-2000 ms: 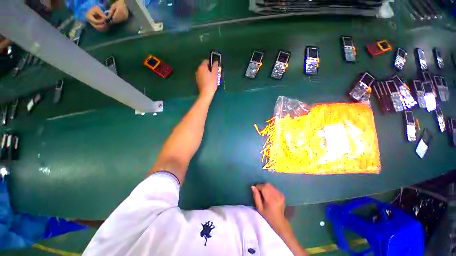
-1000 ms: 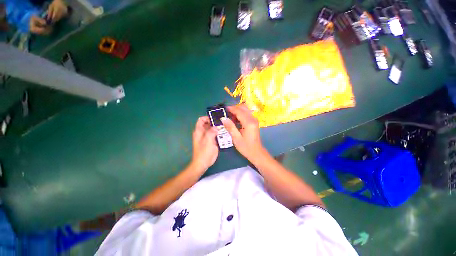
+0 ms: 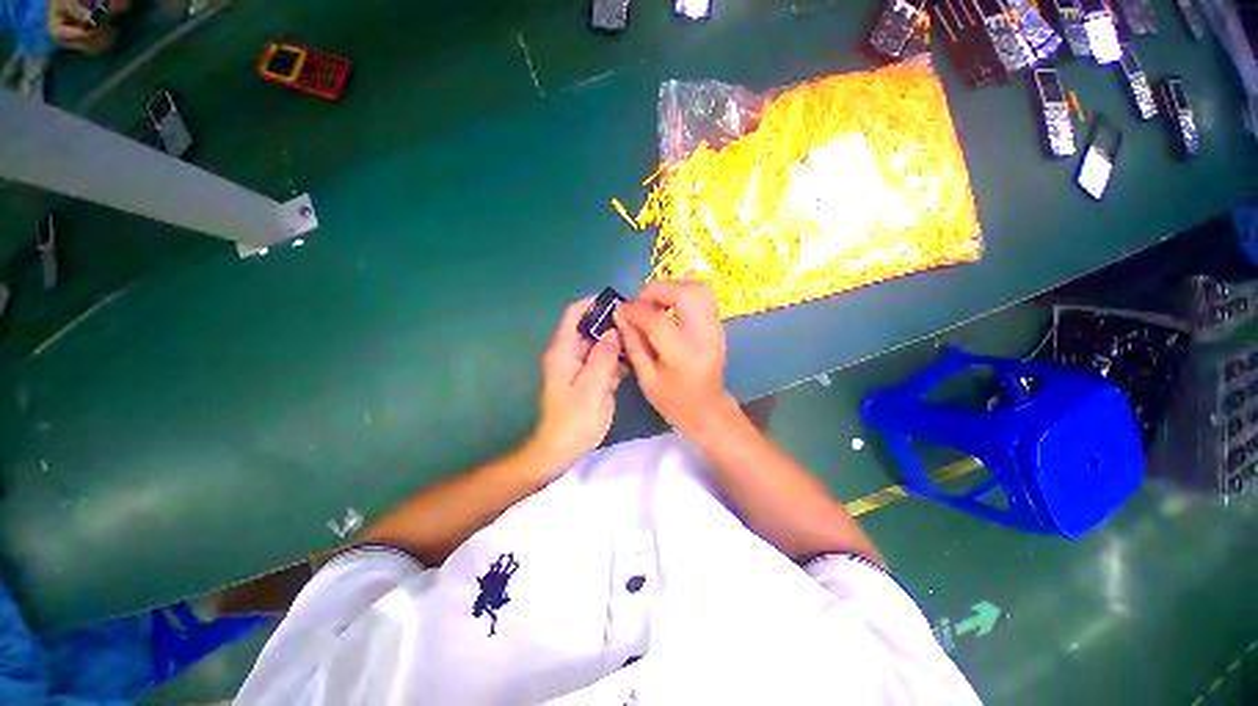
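A dark mobile phone (image 3: pixel 603 315) is held tilted above the green bench, near its front edge. My left hand (image 3: pixel 575 379) grips the phone from the left and below. My right hand (image 3: pixel 680 345) is at the phone's right side, its thumb and fingertips pinched together against it; whether a small part is between them cannot be told. Much of the phone is hidden by the fingers. A clear bag of orange parts (image 3: pixel 773 173) lies just beyond my right hand, with loose orange slivers at its left end.
An orange-red phone (image 3: pixel 305 71) lies far left, beyond a grey metal post (image 3: pixel 152 173). Waiting phones (image 3: pixel 1054 113) cluster at the far right. A blue stool (image 3: pixel 1069 448) and black trays (image 3: pixel 1124 352) are right of the bench. Another person's hand (image 3: pixel 86 25) shows top left.
My left hand first reached out to a phone on the bench, then both hands met on it in front of me. Since then the phone has turned and tilted, and my right fingertips have pinched together.
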